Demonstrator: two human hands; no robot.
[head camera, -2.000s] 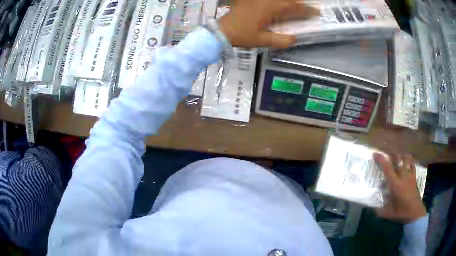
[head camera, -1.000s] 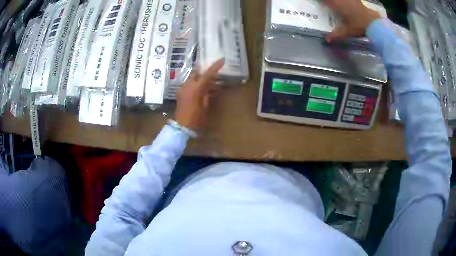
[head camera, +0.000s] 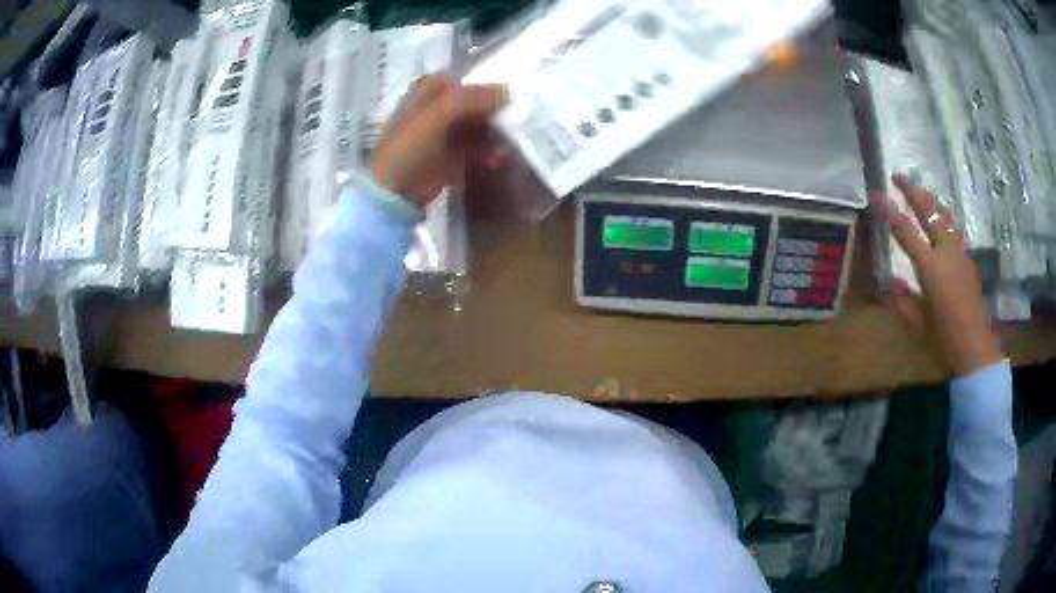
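A white bagged carton, blurred, is tilted over the left part of the silver scale pan. My left hand grips its left end. My right hand is at a white bagged carton standing just right of the scale; its fingers touch the carton, and whether they grip it I cannot tell. The weighing scale shows three lit green displays and grey and red keys.
Bagged cartons lean in a row at the left. More bagged cartons are stacked at the right. Brown cardboard covers the bench. Grey and clear bagged packs lie below the bench edge. Another person's sleeve is at lower left.
My left hand has gone from the row of cartons to holding a carton over the pan. My right hand has left the carton on the scale and moved to the carton at the right.
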